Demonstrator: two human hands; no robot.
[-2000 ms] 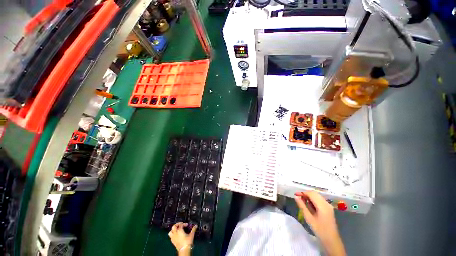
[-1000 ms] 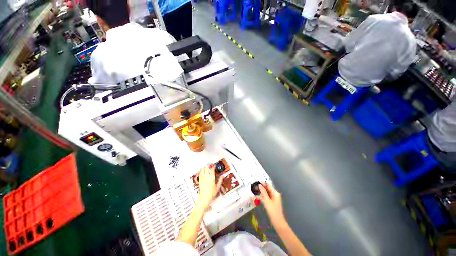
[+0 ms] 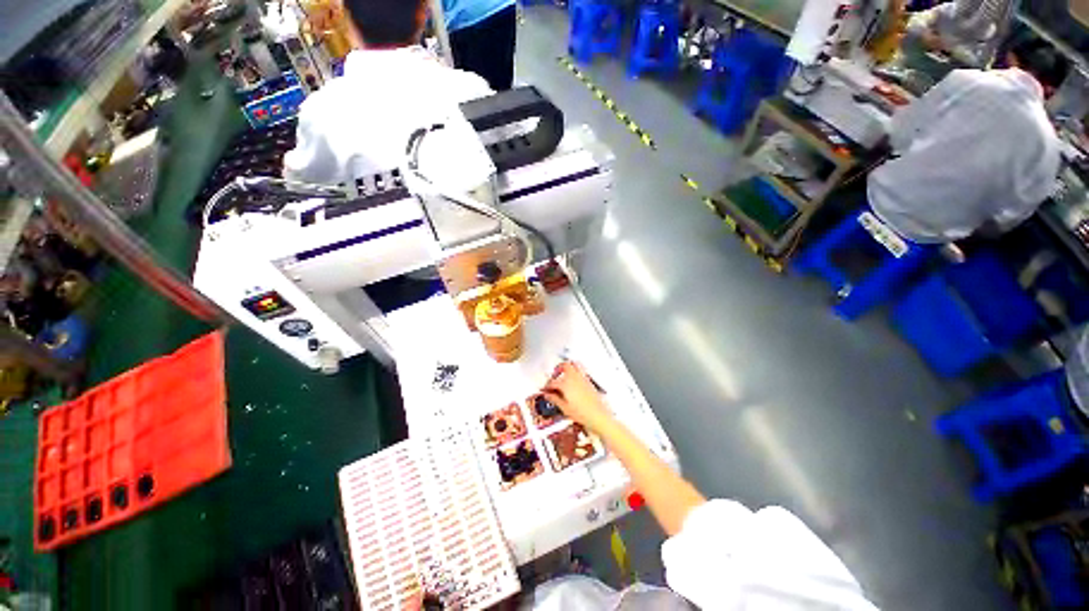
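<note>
The copper-brown fixtures (image 3: 572, 445) sit in a two-by-two group on the white machine table (image 3: 420, 328). My right hand (image 3: 576, 394) is over the upper right fixture, fingertips at a round black part (image 3: 548, 407) in it; whether they grip it is unclear. The lower left fixture (image 3: 518, 462) shows dark contents. The white component tray (image 3: 412, 507) with reddish slot marks lies left of the fixtures. Only a bit of my left hand (image 3: 416, 600) shows at the bottom edge, by a dark item (image 3: 441, 597) over this tray; its grip is hidden.
The gold machine head (image 3: 500, 328) hangs behind the fixtures, near a loose dark pile (image 3: 445, 377). The red button (image 3: 635, 501) is on the front edge. A red-orange tray (image 3: 131, 436) and black blister tray (image 3: 269, 579) are left. People in pale coats work behind and right.
My right hand has moved from the front edge, where it held a black round part, to the upper right fixture. My left hand has left the fixtures for the bottom edge.
</note>
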